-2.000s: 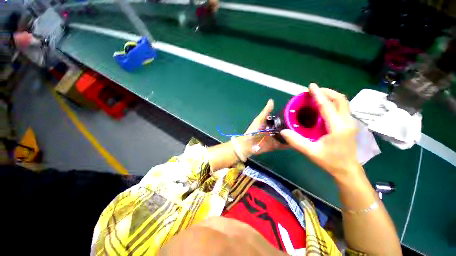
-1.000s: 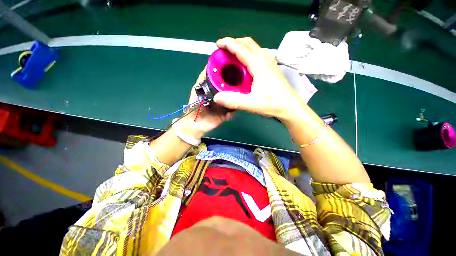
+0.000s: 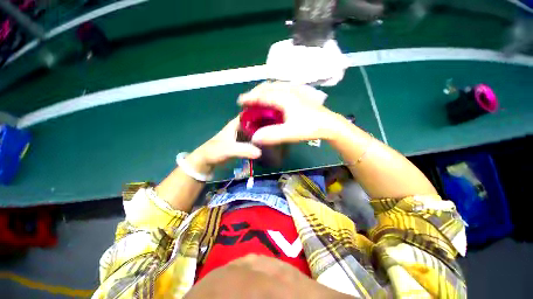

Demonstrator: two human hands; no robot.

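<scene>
The housing's magenta end ring (image 3: 261, 118) shows between my two hands, above the bench's front edge. My left hand (image 3: 225, 145) holds the dark body from the left and below. My right hand (image 3: 295, 114) curls around the magenta end from the right, fingers over its far side and thumb on its near side. Most of the dark body is hidden by my hands. Lead wires hang below it, with a small white connector (image 3: 251, 182) at the end of a red one.
The dark press head (image 3: 314, 23) stands beyond my hands, over white cloth (image 3: 304, 63). Another magenta-ended housing (image 3: 464, 106) lies on the green bench (image 3: 140, 131) at right. A blue tape dispenser (image 3: 10, 153) is at far left. A blue bin (image 3: 476, 195) is below right.
The view has swung right, so the press and second housing sit further left in the picture. My hands still hold the housing; its magenta opening is now tilted away and more covered by my right hand.
</scene>
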